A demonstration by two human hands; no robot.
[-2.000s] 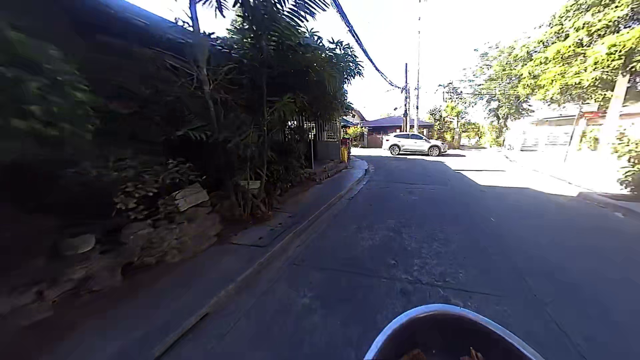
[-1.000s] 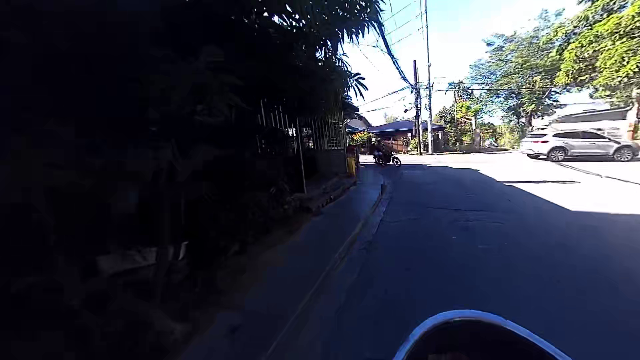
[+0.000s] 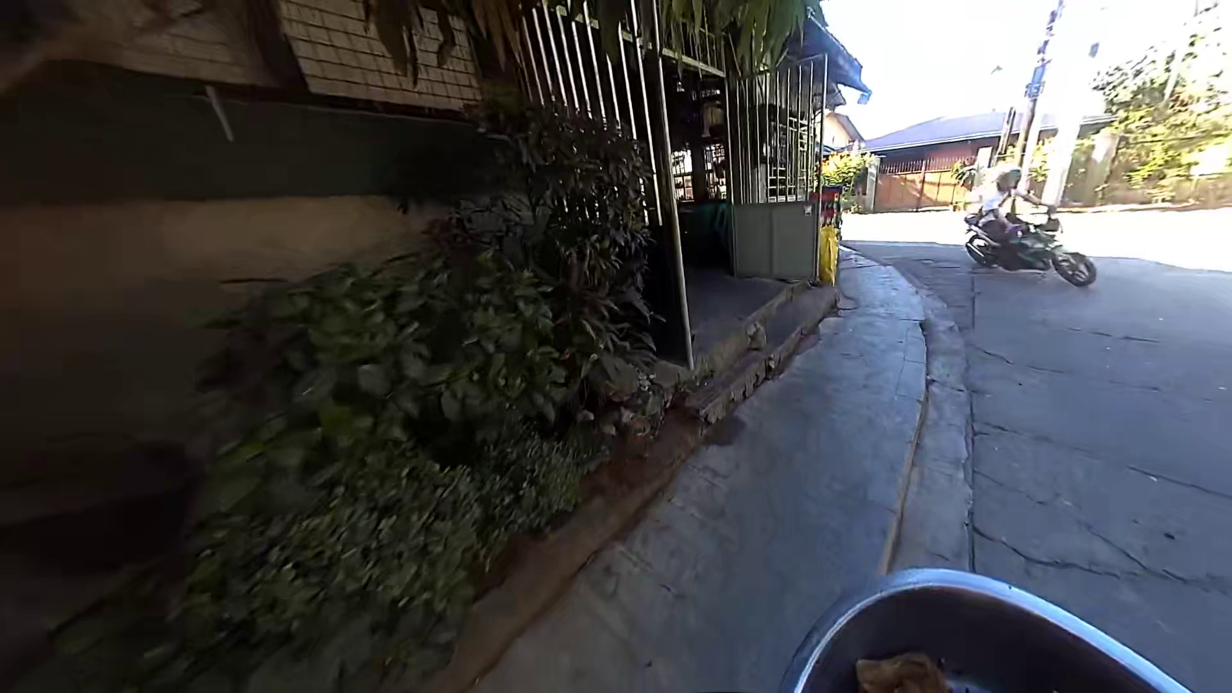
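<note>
A metal bowl or pot juts into the bottom right of the head view, its shiny rim over the curb and the road edge. Inside it lies a brown, crumpled-looking piece, partly cut off by the frame edge; what it is cannot be told. Neither my left hand nor my right hand shows, so what supports the bowl is hidden.
A concrete sidewalk curves past green bushes, a low step and a metal-barred gate. On the road, a person rides a motorcycle. Cracks cross the pavement.
The motorcycle and rider are nearer than a second ago, and the white car is out of view. The view has turned left and moved forward to the barred gate and bushes.
</note>
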